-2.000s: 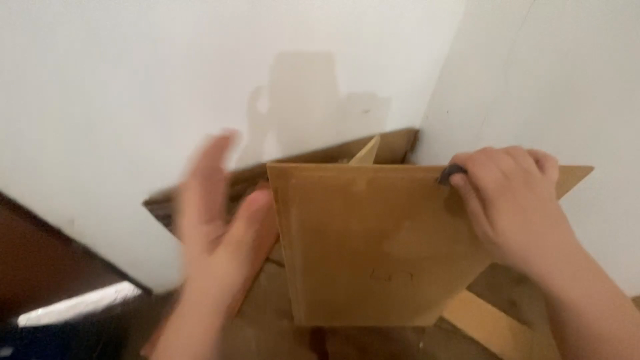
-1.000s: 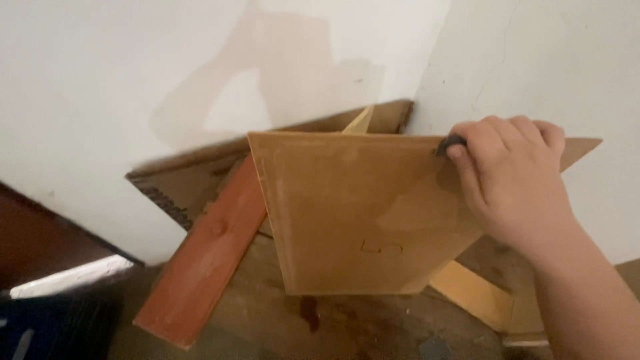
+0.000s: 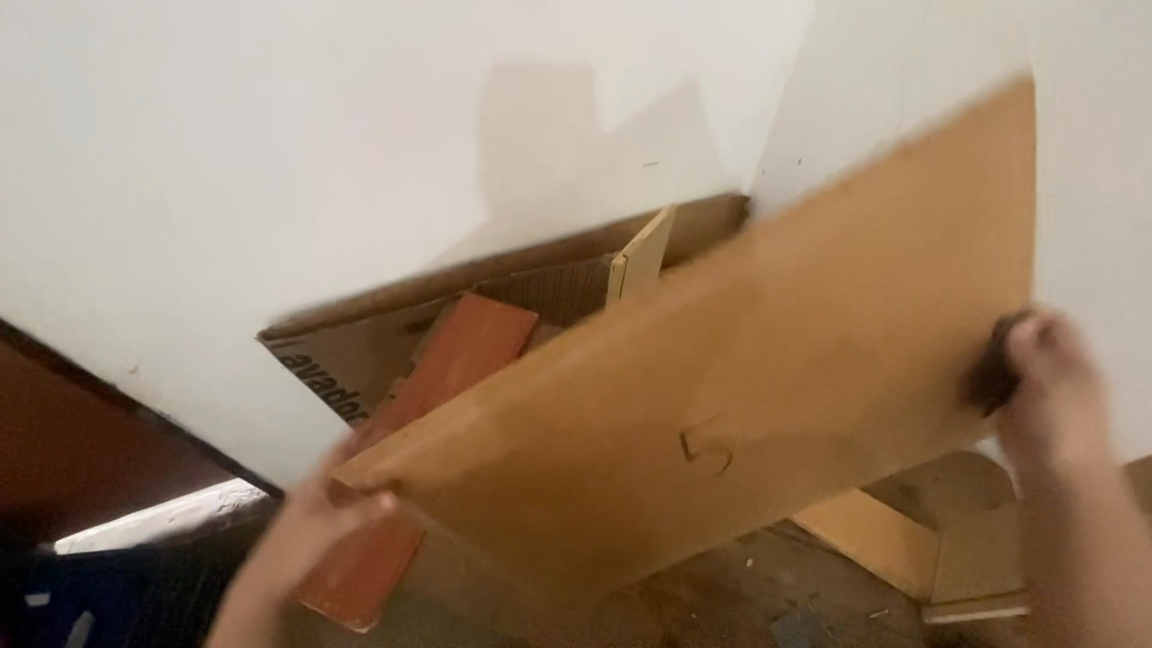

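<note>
A large thin brown board (image 3: 765, 396), tilted with its right end raised, spans the middle of the view and bears a handwritten figure. My left hand (image 3: 333, 522) grips its lower left corner. At the board's right edge is my right hand (image 3: 1053, 387), blurred, with a small dark object (image 3: 994, 369) between it and the board; what that object is I cannot tell. Behind the board's left part, a reddish-brown wooden plank (image 3: 459, 360) leans at a slant. A pale piece of wood (image 3: 642, 256) sticks up behind the board's upper edge.
A printed cardboard box (image 3: 333, 360) stands against the white wall (image 3: 270, 162) in the corner. Low at the right lie light wooden pieces (image 3: 873, 540) on a dirty floor (image 3: 702, 594). At the left are a dark reddish panel (image 3: 81, 450) and a dark blue thing (image 3: 81, 594).
The board has turned from nearly level to a steep slant, its right end up. My left hand, out of view one second ago, now holds its left corner. My right hand has moved lower along it.
</note>
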